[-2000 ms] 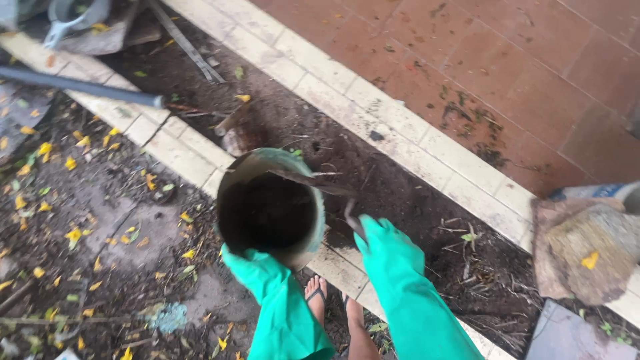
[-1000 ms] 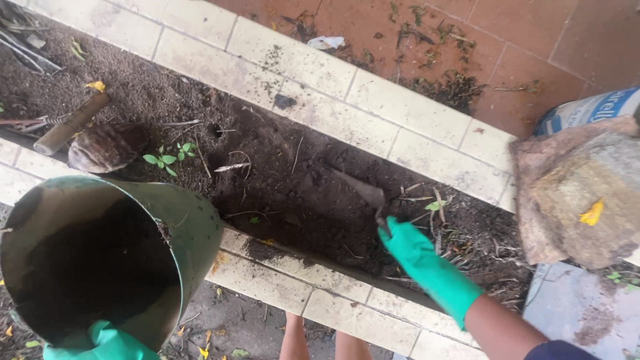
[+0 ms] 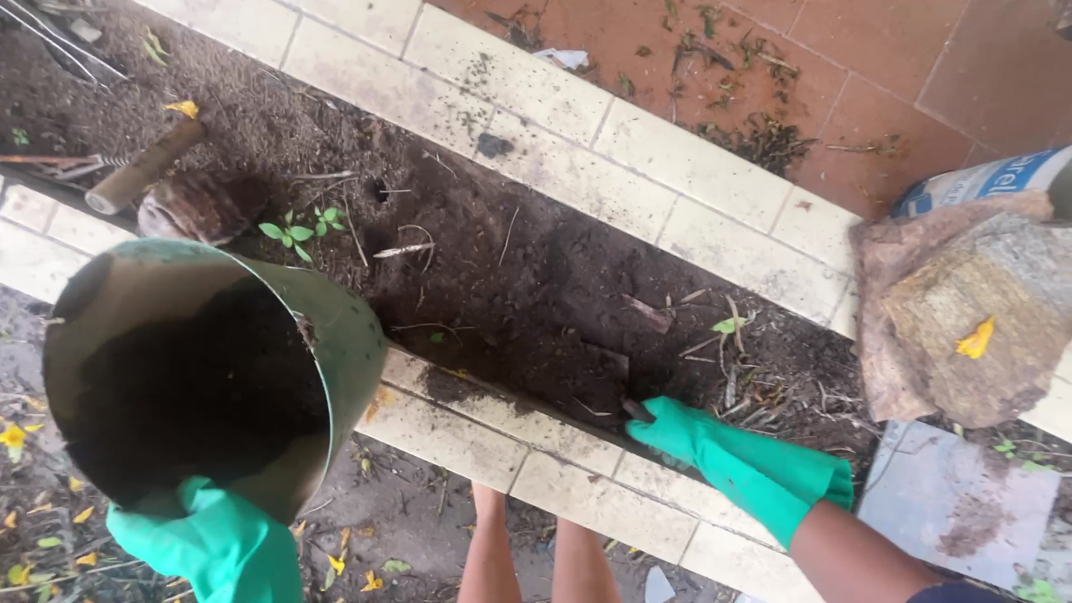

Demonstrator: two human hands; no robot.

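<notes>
My left hand (image 3: 209, 536), in a green rubber glove, grips the near rim of a green bucket (image 3: 347, 335) tilted toward me, with dark soil (image 3: 209, 394) inside. My right hand (image 3: 678, 435), gloved alike, is closed on the handle of a hand trowel (image 3: 607, 362) at the near side of the planter bed. The trowel's blade lies low against the bed's dark soil (image 3: 502, 293), partly covered by it. A small green seedling (image 3: 289, 234) grows beyond the bucket.
Cream tiled edging (image 3: 536, 151) borders the bed on both sides. A rough stone (image 3: 963, 327) and a printed container (image 3: 980, 180) stand at the right, above a grey tile (image 3: 955, 502). A wooden stick (image 3: 146, 167) and brown stone (image 3: 201, 205) lie left. My bare legs (image 3: 490, 553) show below.
Two seconds ago the trowel was raised at the bucket's mouth; now it is down in the bed's soil. Since one second ago it has moved toward the near edging. The view has shifted.
</notes>
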